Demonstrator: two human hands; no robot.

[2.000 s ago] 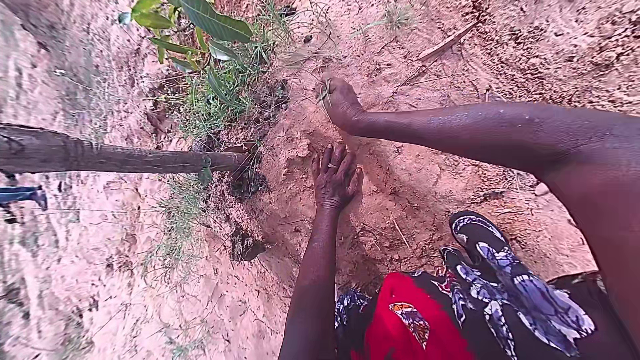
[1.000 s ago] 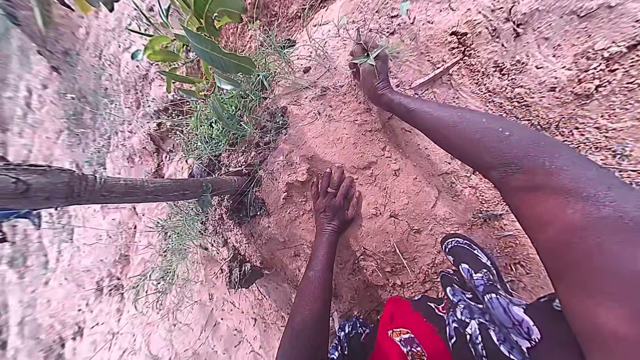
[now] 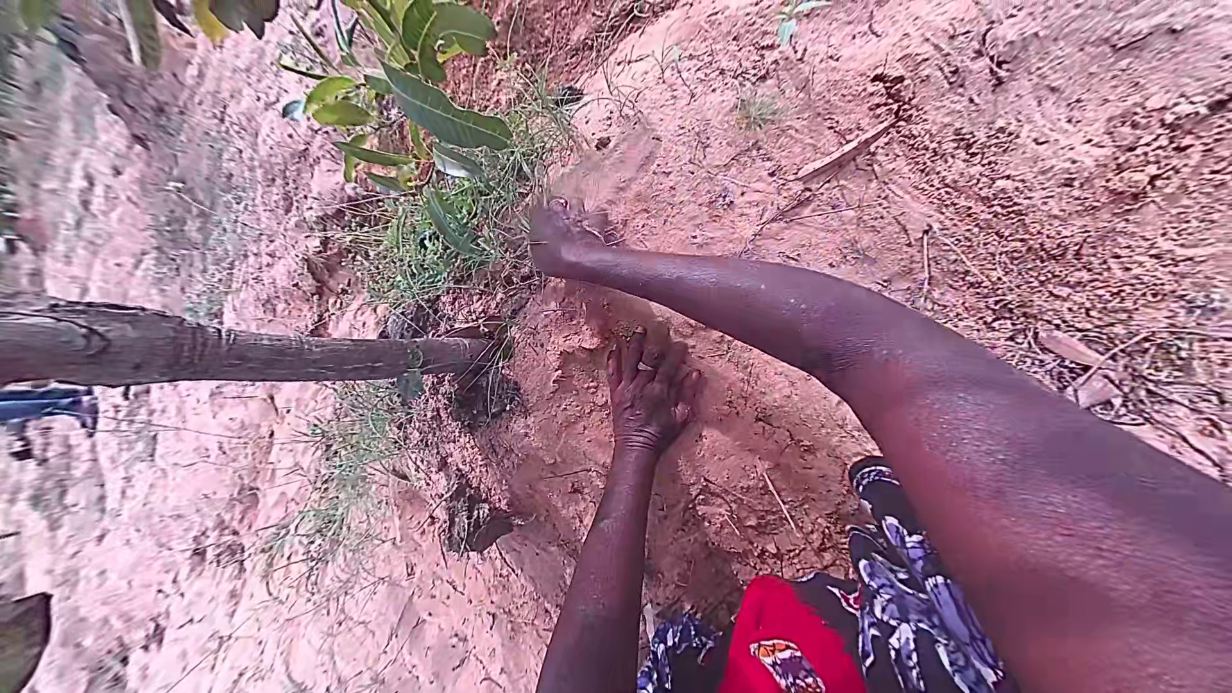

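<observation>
My left hand [image 3: 650,393] rests on the reddish sandy soil [image 3: 760,414], its fingers a little apart and a ring on one of them. Above it in view, my right hand [image 3: 568,236] is over the soil beside the edge of a grass tuft [image 3: 423,241]. Motion blur hides its fingers and anything in them. Dusty, blurred soil shows between the two hands. To the left of my left hand, a slim tree trunk [image 3: 250,356] meets the ground.
Broad green leaves [image 3: 443,111] hang at the upper left. A dry stick [image 3: 847,152] lies at the upper right, with twigs and dead leaves [image 3: 1083,361] farther right. A dark hollow or clod [image 3: 472,520] is below the trunk. Part of a person's blue-clad leg [image 3: 43,404] shows at the far left.
My right hand has moved from near the dry stick, where it held a green sprig one second ago, to beside the grass. My left hand has stayed on about the same patch of soil.
</observation>
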